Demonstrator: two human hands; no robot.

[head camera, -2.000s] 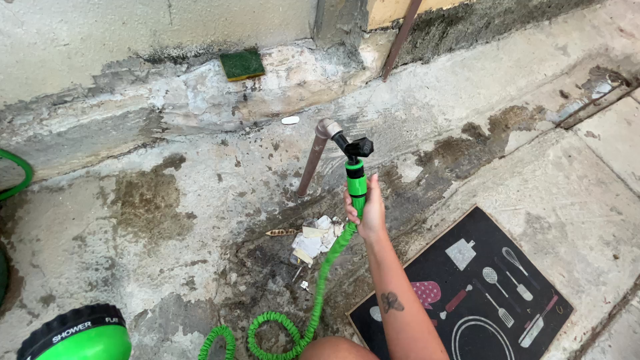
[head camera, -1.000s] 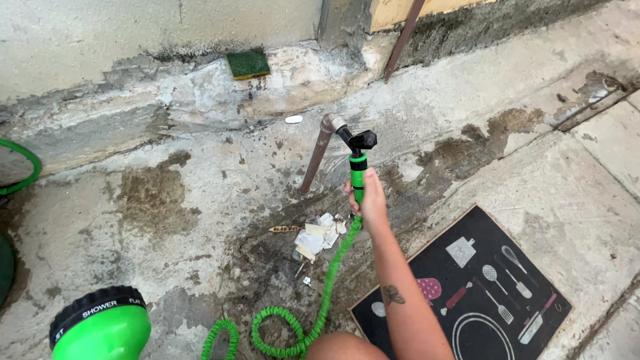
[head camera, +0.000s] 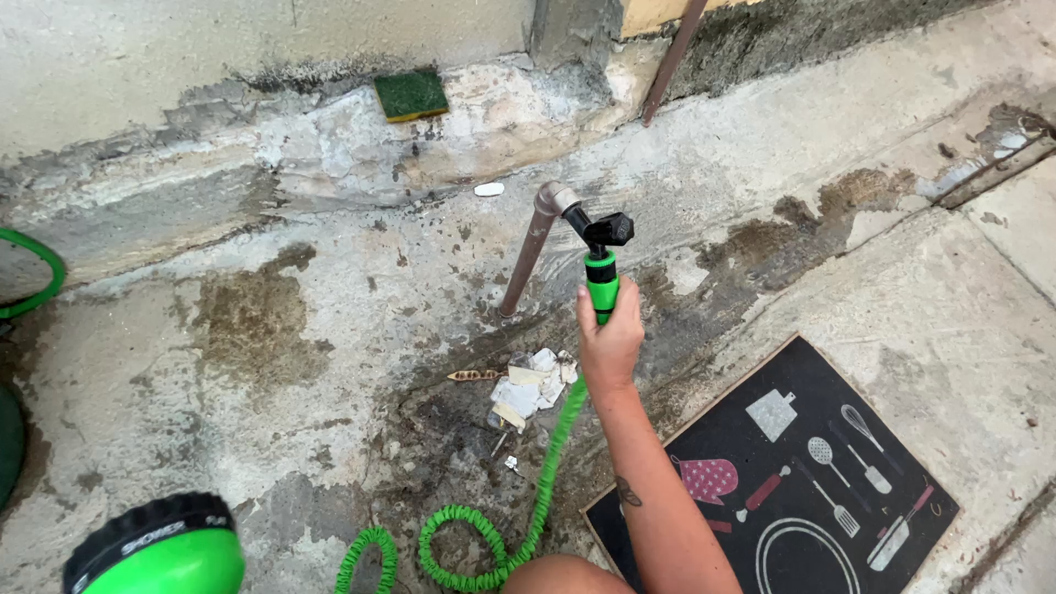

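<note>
My right hand (head camera: 612,334) is closed around the green hose connector (head camera: 602,289), which joins the black tap (head camera: 605,228) on an upright brown pipe (head camera: 528,260). From beneath that hand, the green expandable hose (head camera: 554,462) runs down and coils on the ground. A green spray nozzle (head camera: 165,549) with a black dial stands large at the lower left edge. My left hand is out of view, and whether it holds the nozzle is hidden.
A green and yellow sponge (head camera: 411,95) lies on the wall's ledge. Broken white pieces (head camera: 536,384) lie by the pipe. A black mat (head camera: 775,487) with kitchen-tool pictures is at the lower right. A green hoop-like part (head camera: 54,268) shows at the left edge.
My right hand stays around the connector, its fingers now placed a little differently. The spray nozzle rose into view, then sank lower again at the lower left.
</note>
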